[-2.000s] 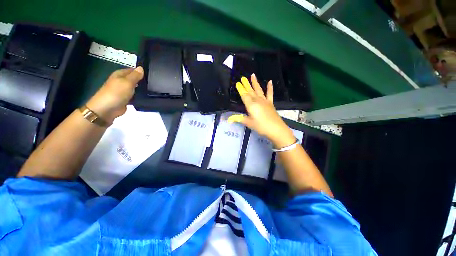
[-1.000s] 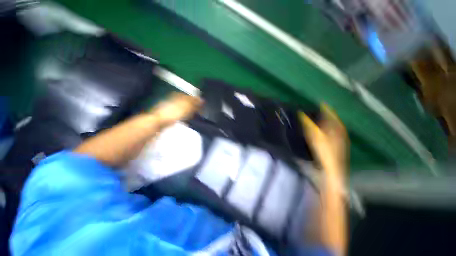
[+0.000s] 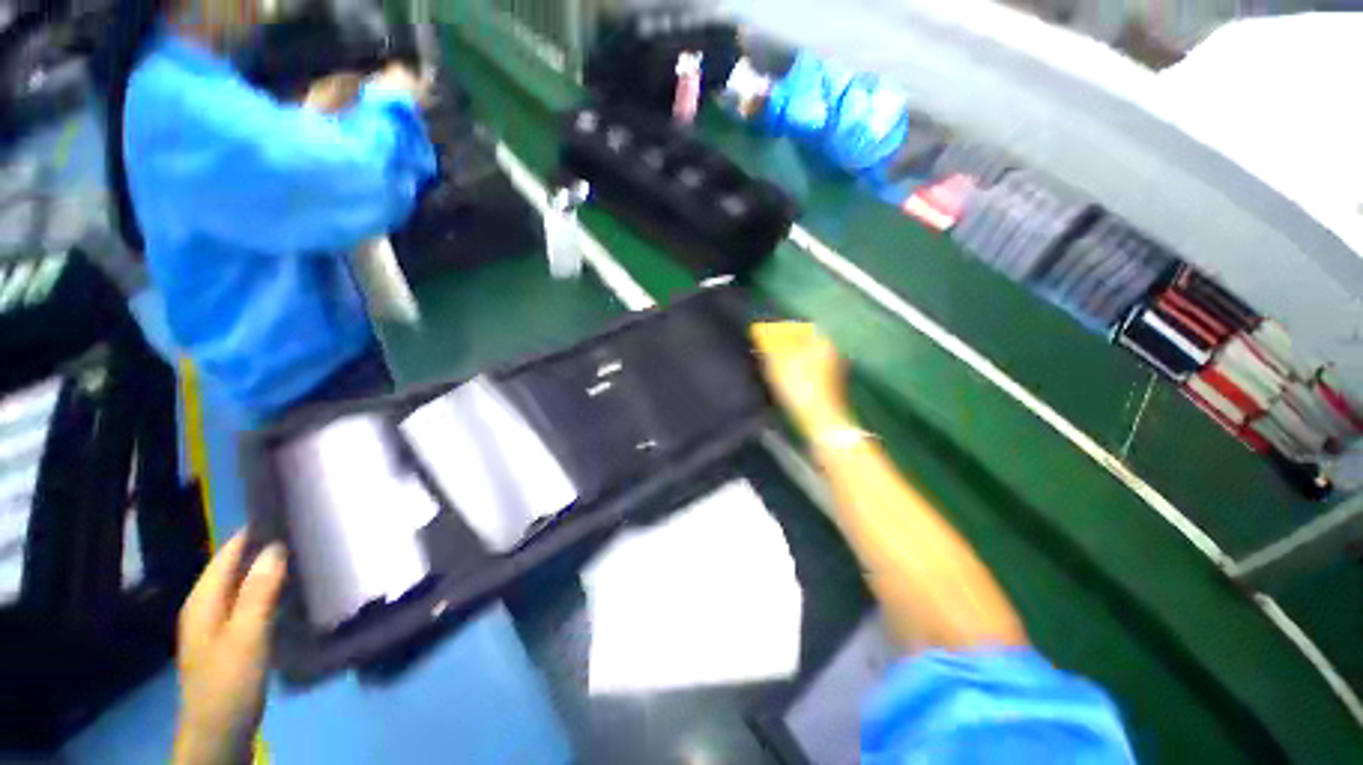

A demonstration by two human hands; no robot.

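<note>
A long black foam tray (image 3: 598, 501) is held up at a tilt between my hands. My left hand (image 3: 224, 635) grips its near left end. My right hand (image 3: 800, 366) grips its far right end, with yellow finger cots showing. Glossy units (image 3: 351, 516) in the tray's left pockets reflect bright light, and one (image 3: 486, 460) lies askew. The pockets to the right look dark, with small white scraps. A fanned white film stack (image 3: 695, 598) lies on the bench below the tray. The picture is blurred.
A person in a blue smock (image 3: 262, 209) is at the upper left. A white bottle (image 3: 564, 232) stands on the bench beyond the tray. A black tray stack (image 3: 673, 187) is on the green conveyor (image 3: 957, 351). Part of another tray (image 3: 837, 695) shows at the bottom, and dark trays (image 3: 90, 493) at the left.
The view has swung left. The black tray, earlier lying behind the white-topped tray, is now lifted and tilted between both hands, left of the film stack.
</note>
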